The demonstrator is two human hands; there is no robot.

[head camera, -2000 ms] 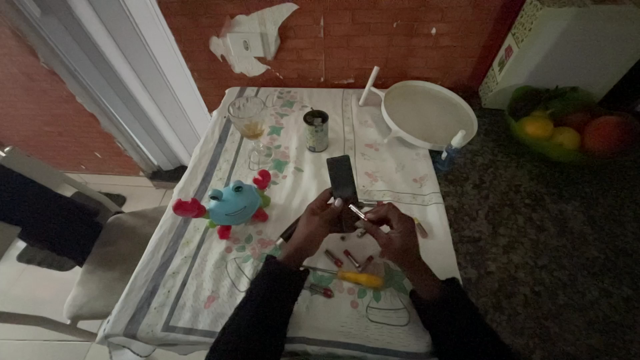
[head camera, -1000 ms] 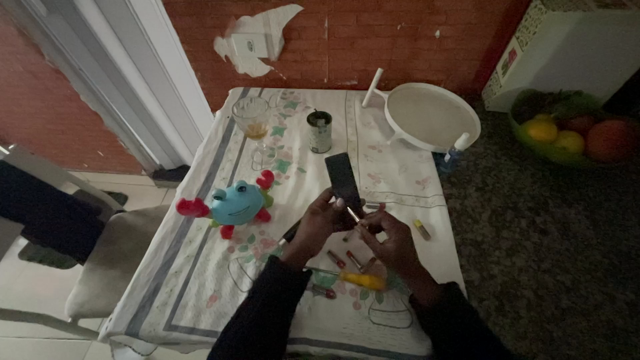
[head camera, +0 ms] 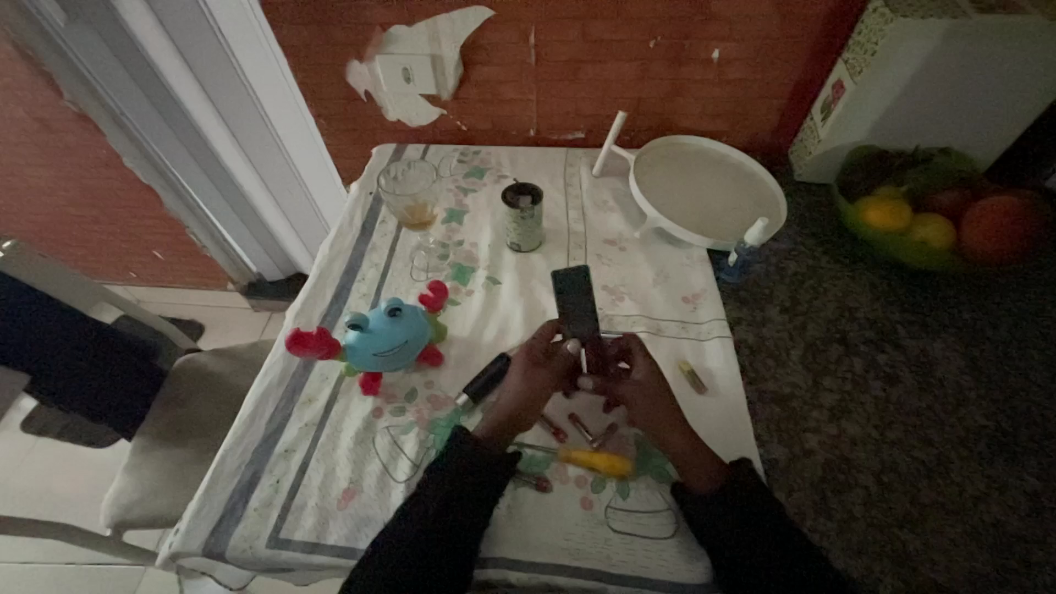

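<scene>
My left hand (head camera: pixel 536 371) grips the lower part of a dark flat rectangular device (head camera: pixel 575 301), perhaps a remote or phone, which points away from me. Close against it, my right hand (head camera: pixel 635 384) has its fingers bent around a small slim piece that is partly hidden. Below the hands lie several small reddish tubes (head camera: pixel 582 426) and a yellow-handled screwdriver (head camera: pixel 596 462). A black-handled tool (head camera: pixel 484 378) rests left of my left hand. To the right of my right hand is a small yellowish tube (head camera: pixel 692 376).
A blue plush crab (head camera: pixel 389 337) sits at left. Farther back stand a stemmed glass (head camera: pixel 410 198), an open tin can (head camera: pixel 522 219), a round white tray (head camera: pixel 709 190) and a small spray bottle (head camera: pixel 747 247). A green fruit bowl (head camera: pixel 899 247) is on the dark stone counter (head camera: pixel 891 412).
My right hand has shifted its fingers and now sits closer around the device's lower end. The yellowish tube lies to its right, as one second ago.
</scene>
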